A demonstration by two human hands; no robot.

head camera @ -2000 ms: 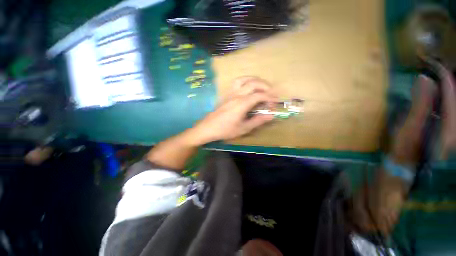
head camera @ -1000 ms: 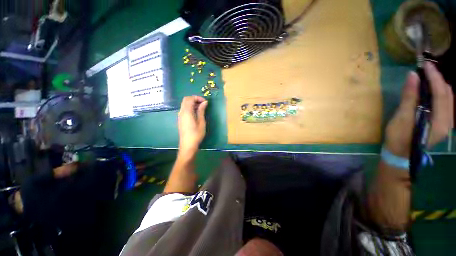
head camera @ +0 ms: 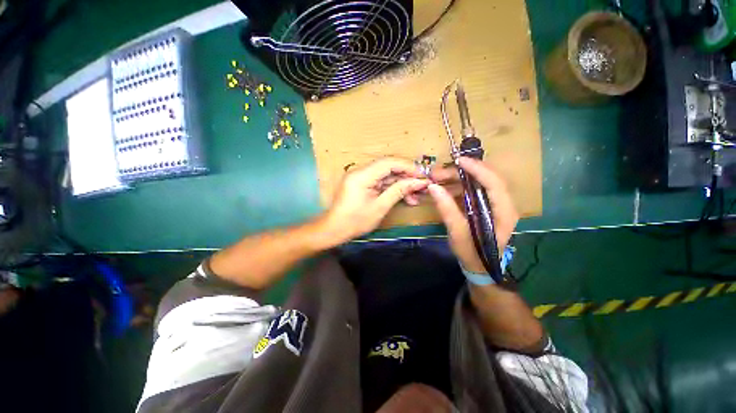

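Note:
My left hand (head camera: 375, 193) is over the cardboard mat's (head camera: 500, 105) front part, fingers closed on the PCB strip (head camera: 426, 165). Only a small dark and green end of the strip shows; the fingers hide the rest. My right hand (head camera: 484, 202) holds the soldering iron (head camera: 482, 222) by its black handle, tip up and away from me, with a thin curved tube beside it. The right thumb and fingertips meet the left fingertips at the strip. The iron's tip is apart from the strip. Whether a small component is between the fingertips cannot be told.
Yellow-and-black components (head camera: 282, 129) lie in loose piles left of the mat. The dotted component tray (head camera: 153, 105) and a white sheet (head camera: 89, 137) are far left. The fan (head camera: 347, 48) stands behind. A brown tip-cleaning pot (head camera: 569, 68) and dark station (head camera: 658, 137) are right.
My left hand has moved from beside the component piles to the mat and taken up the strip. My right hand has brought the iron from the pot to the mat.

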